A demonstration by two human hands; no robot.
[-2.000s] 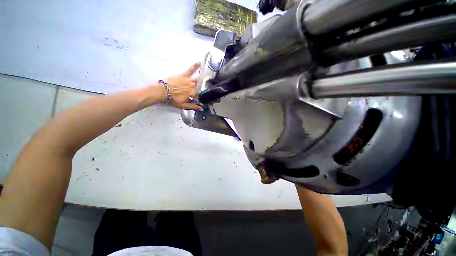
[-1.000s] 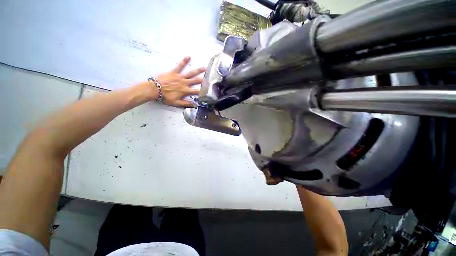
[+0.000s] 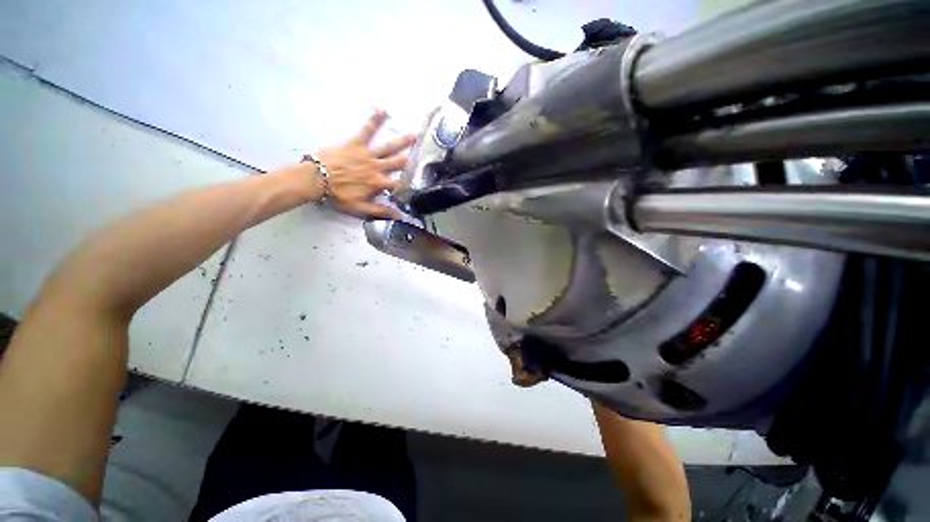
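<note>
The straight knife cutting machine (image 3: 602,255), silver with metal bars on top, fills the centre and right. Its base plate (image 3: 413,245) shows at the near edge of the marker paper (image 3: 194,71). My left hand (image 3: 357,175) lies spread on the paper, fingertips beside the machine's blade guard (image 3: 433,138). The blade itself is hard to make out. My right hand (image 3: 525,369) is mostly hidden behind the motor body; a few fingers show curled at the dark handle. The thin dark edge of the fabric shows under the paper.
The pale table (image 3: 306,336) has a joint line and small dark specks. A black cable (image 3: 520,36) curves over the paper at the top. The table's near edge runs close to my body, with dark floor beyond it.
The view has shifted along the lay. The gold block weight near the top has left view. The table joint sits further right. My left hand has spread its fingers beside the guard.
</note>
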